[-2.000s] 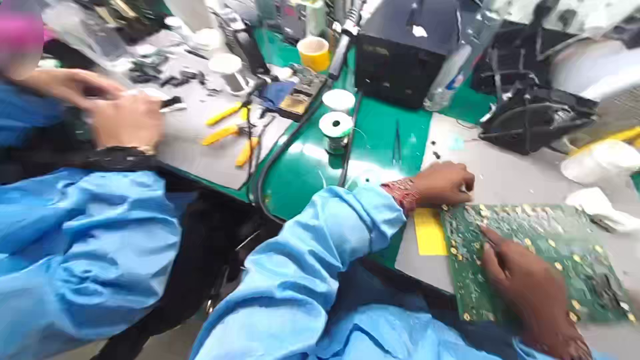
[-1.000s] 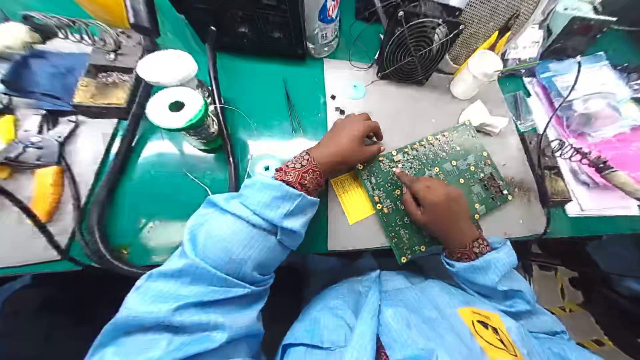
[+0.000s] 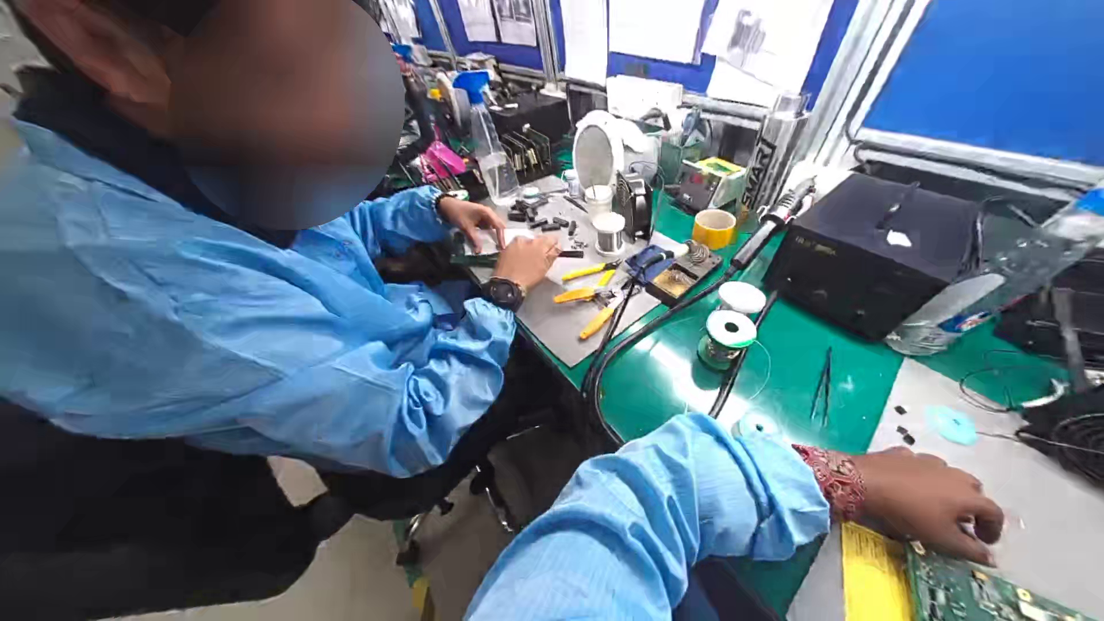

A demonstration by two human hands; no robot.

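My left hand [image 3: 936, 500], with a red patterned cuff at its wrist, rests at the upper left edge of a green circuit board [image 3: 992, 591]. Its fingers are curled, and whether they pinch something small is unclear. My right hand is outside the view. A yellow paper [image 3: 873, 569] lies beside the board, under my wrist. Small black parts [image 3: 903, 435] and a light blue disc [image 3: 952, 424] lie on the grey mat above my hand. Black tweezers [image 3: 822, 388] lie on the green bench, right of a solder wire spool [image 3: 725, 338].
A co-worker in a blue coat [image 3: 285, 345] sits at the left, hands over a grey mat [image 3: 552, 319] with yellow-handled pliers [image 3: 608, 315]. Black cables [image 3: 655, 332], a black box [image 3: 867, 250], a plastic bottle [image 3: 992, 285] and yellow tape [image 3: 714, 229] stand behind.
The view has swung far left to the co-worker, and my right hand and most of the board have left it. My left hand stays at the board's edge.
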